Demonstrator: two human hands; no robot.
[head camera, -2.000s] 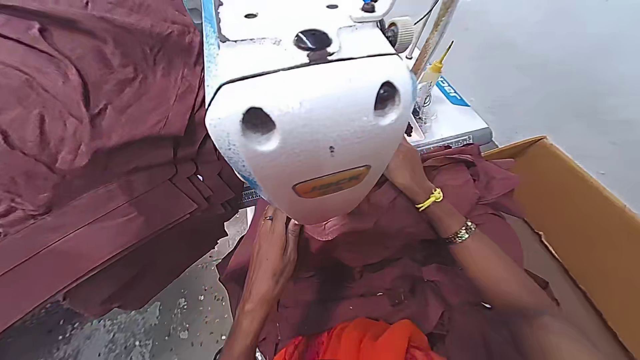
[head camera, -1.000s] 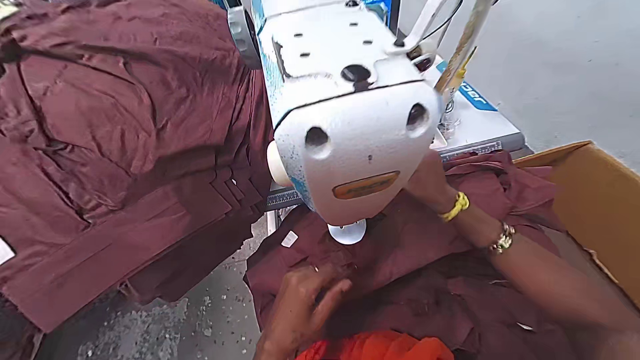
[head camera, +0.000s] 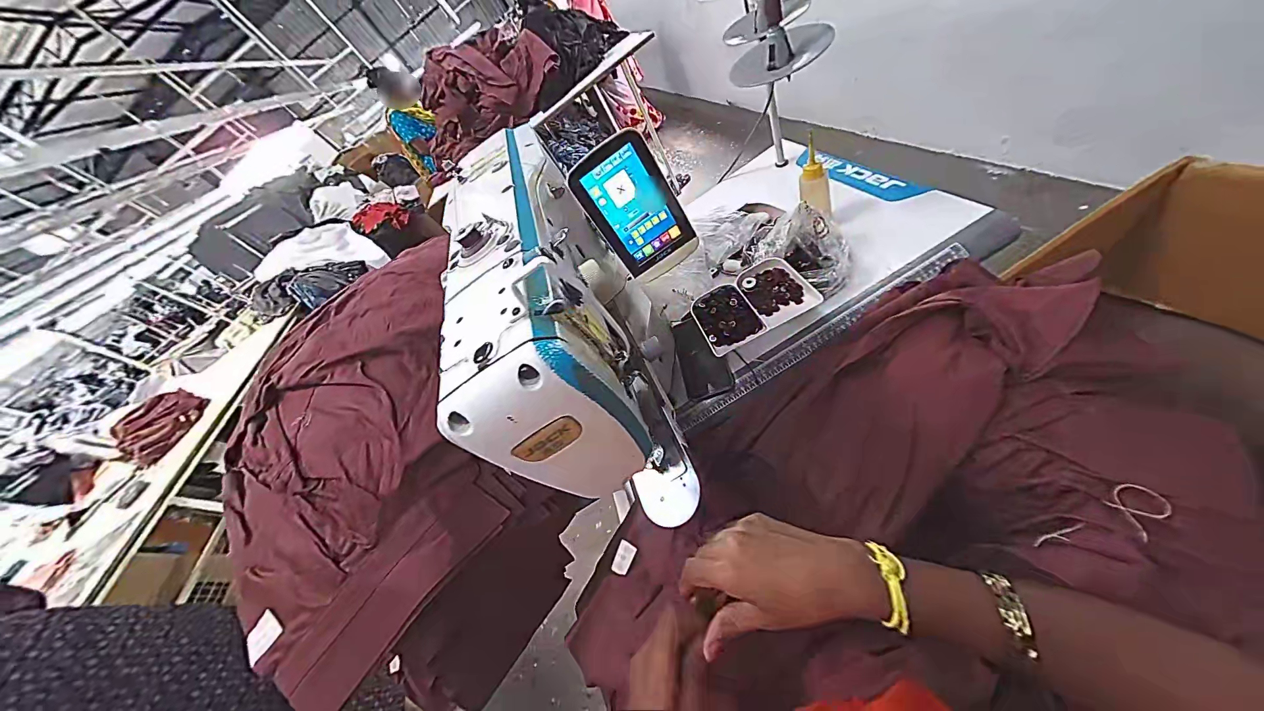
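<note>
A white and blue Jack sewing machine (head camera: 543, 395) stands at the centre, its rounded white guard (head camera: 667, 496) over a maroon garment (head camera: 889, 415) spread toward me. Just below that guard, my right hand (head camera: 780, 583), with yellow band and gold bracelet at the wrist, has its fingers curled on the cloth; whether they pinch it cannot be told. My left hand (head camera: 667, 657) is blurred, close against the right fingertips, and its grip is unclear. A small white tag (head camera: 623, 557) lies on the garment beside the hands. Two trays of dark buttons (head camera: 773, 288) sit behind the machine head.
Stacked maroon garments (head camera: 336, 425) hang at the left. Around the machine table are a lit control screen (head camera: 632, 202), a small oil bottle (head camera: 815, 185), plastic bags (head camera: 805, 247) and a thread stand (head camera: 775, 89). A cardboard box (head camera: 1155, 247) is at right. Another person (head camera: 410, 123) is far back.
The view has swung up and left, bringing in the screen and button trays. My right hand has come away from beside the machine head to the cloth in front, close to my left hand.
</note>
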